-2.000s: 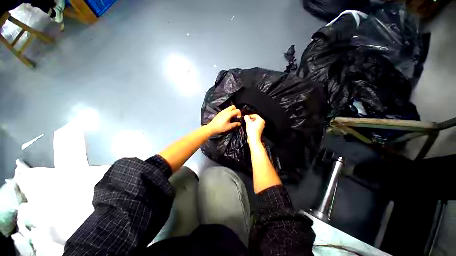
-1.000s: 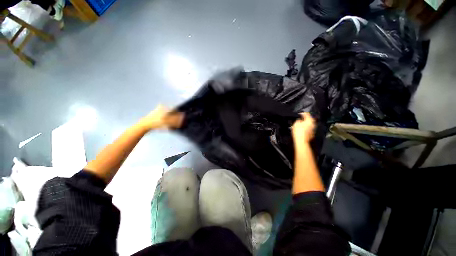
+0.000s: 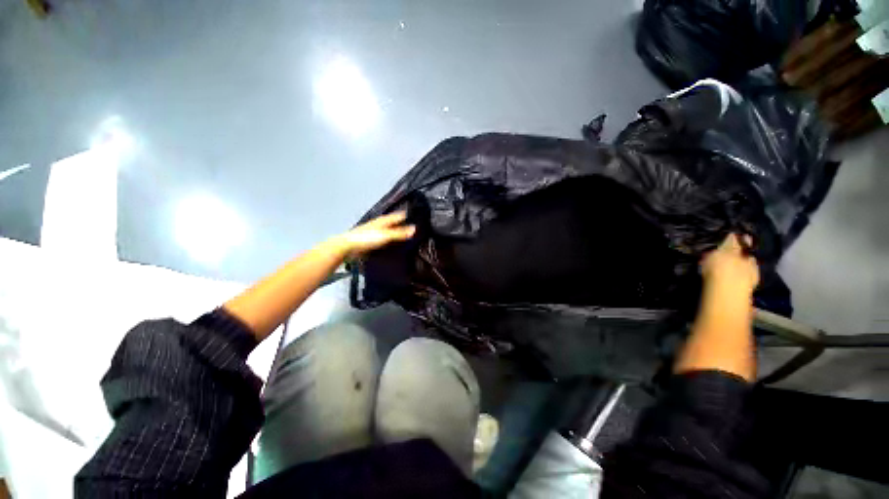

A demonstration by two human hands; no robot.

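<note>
A shiny black plastic bag [image 3: 458, 200] lies on the floor in front of my knees, its mouth spread wide. Matt black fabric [image 3: 565, 244] shows inside the opening. My left hand [image 3: 382, 234] is at the bag's left edge, fingers stretched out over dark material; whether it grips is not clear. My right hand [image 3: 731, 261] is closed on the bag's rim at the right, its fingertips partly hidden by the plastic.
More black bags [image 3: 697, 44] stand at the upper right, one with clear plastic [image 3: 770, 146] on top. White paper [image 3: 146, 312] lies at the left. A metal post [image 3: 604, 414] and a wooden bar [image 3: 792, 329] are at the lower right.
The bag, gathered between both hands two seconds ago, is now pulled wide open and shows the fabric inside. My right hand has moved right. The view has shifted.
</note>
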